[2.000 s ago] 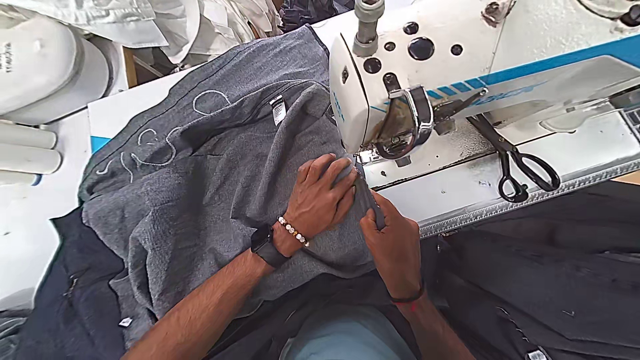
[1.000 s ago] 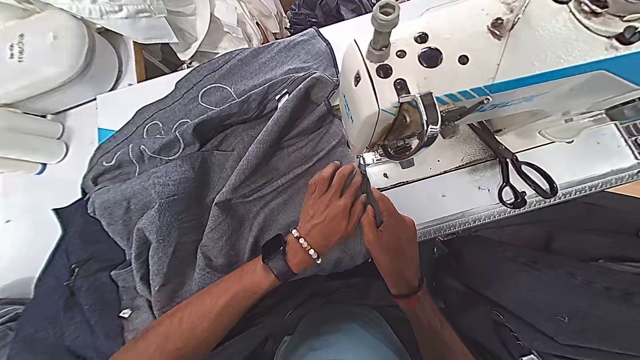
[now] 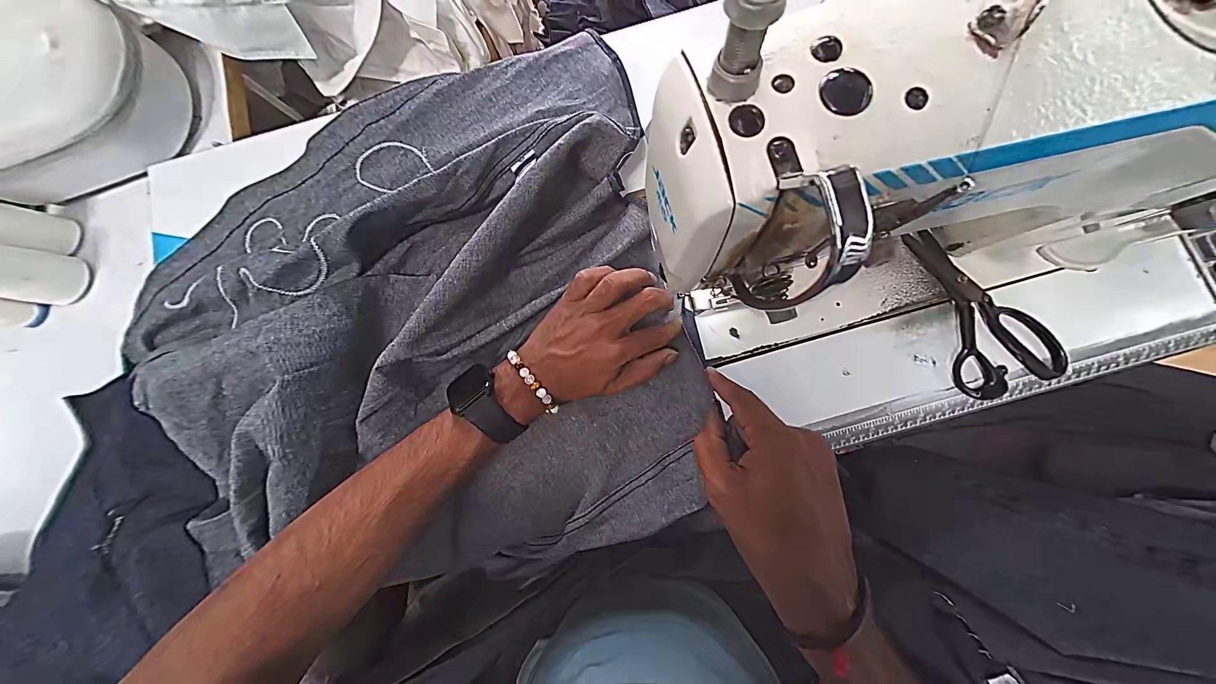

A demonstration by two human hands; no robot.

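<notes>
A grey fabric garment [image 3: 456, 266] with dark-bound edges lies across the sewing machine's bed. My left hand [image 3: 608, 332] rests on it, fingers spread a little and pressing the cloth just left of the needle area. At its wrist are a black watch and a bead bracelet. Lower right, my right hand [image 3: 774, 484] pinches the garment's dark edge between thumb and fingers. The head of a white and blue industrial sewing machine [image 3: 693, 180] stands over the cloth's right edge, its presser foot [image 3: 701, 302] close to my left fingertips. Its needle cannot be made out.
Black-handled scissors [image 3: 978, 323] lie on the machine bed to the right. A measuring tape strip [image 3: 883, 427] runs along the front edge. White thread cones [image 3: 38, 271] are at the left, white fabric pieces [image 3: 361, 38] behind, and dark cloth [image 3: 1045, 532] at the lower right.
My right hand has moved down along the garment's edge, away from my left hand. More of the cloth lies flat between them and below my left hand.
</notes>
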